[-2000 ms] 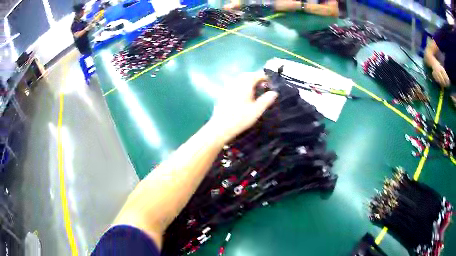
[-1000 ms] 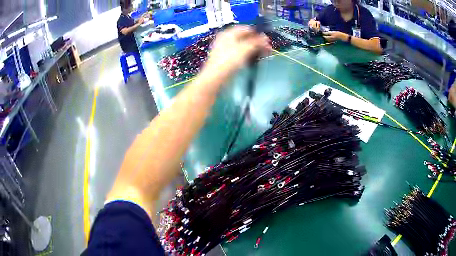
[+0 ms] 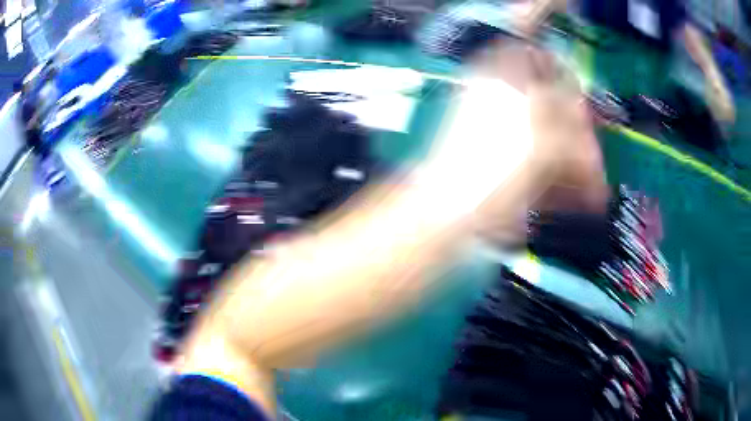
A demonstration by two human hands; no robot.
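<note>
My left hand (image 3: 548, 136) is strongly blurred at the end of my forearm, which reaches from the lower left to the upper right. Its fingers and anything in them cannot be made out. The large heap of black harnesses (image 3: 309, 144) lies left of centre, partly behind my forearm, with red and white ends towards the lower left. A bundle of black leads (image 3: 568, 238) with red and white ends lies just below my hand. Another dark pile of leads (image 3: 519, 353) lies at the lower right. No separate right hand can be made out.
A white sheet (image 3: 387, 90) lies beyond the heap on the green table (image 3: 370, 370). More piles lie at the far left and far right. Another person's arm (image 3: 708, 78) shows at the upper right. Yellow lines cross the table.
The view has swung right, so the heap and sheet now lie further left. My left hand has moved from above the table's far left side to the right-hand bundles. The dark piece it carried is no longer discernible.
</note>
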